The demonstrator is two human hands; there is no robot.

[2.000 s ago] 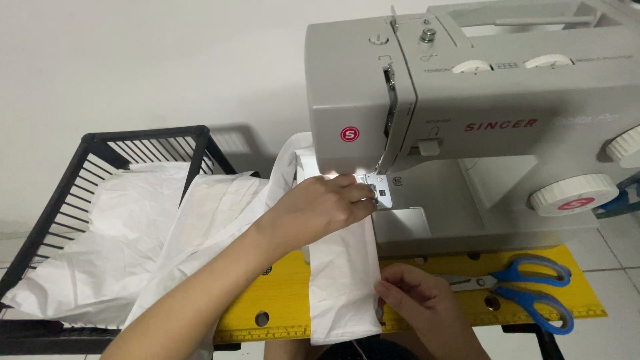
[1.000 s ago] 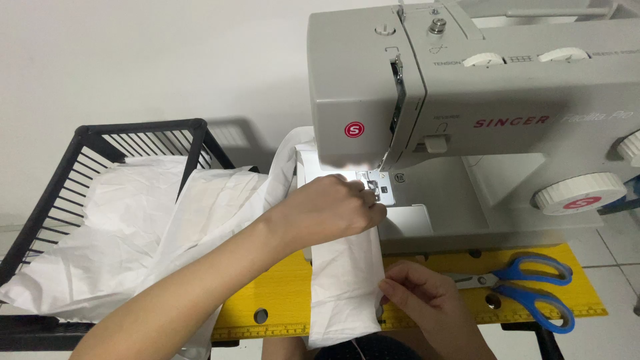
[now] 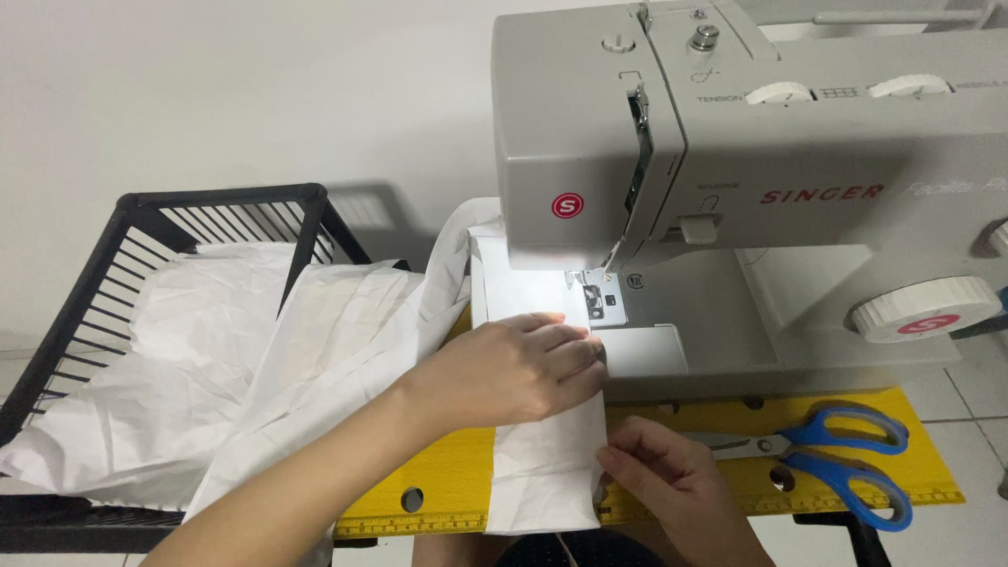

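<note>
A white fabric strip (image 3: 547, 480) runs over the front of the bed of a grey Singer sewing machine (image 3: 583, 142) and hangs toward the yellow board's front edge. My left hand (image 3: 524, 370) lies on the strip just in front of the presser foot (image 3: 579, 279), its fingertips closed on the strip's right edge. Lower down, my right hand (image 3: 669, 472) pinches the same edge between thumb and fingers. More white fabric (image 3: 339, 346) loops from behind the machine's left side down to the left, beneath my left forearm. The needle tip is too small to make out.
Blue-handled scissors (image 3: 787, 447) lie on the yellow board (image 3: 441, 472), right of my right hand. A black slatted basket (image 3: 63, 291) holding white fabric stands at the left. The machine's white handwheel (image 3: 925, 309) is at the right, and a pale wall rises behind.
My left hand has moved back from the presser foot toward the front edge, uncovering the foot and needle plate. My right hand stays at the strip's lower right edge.
</note>
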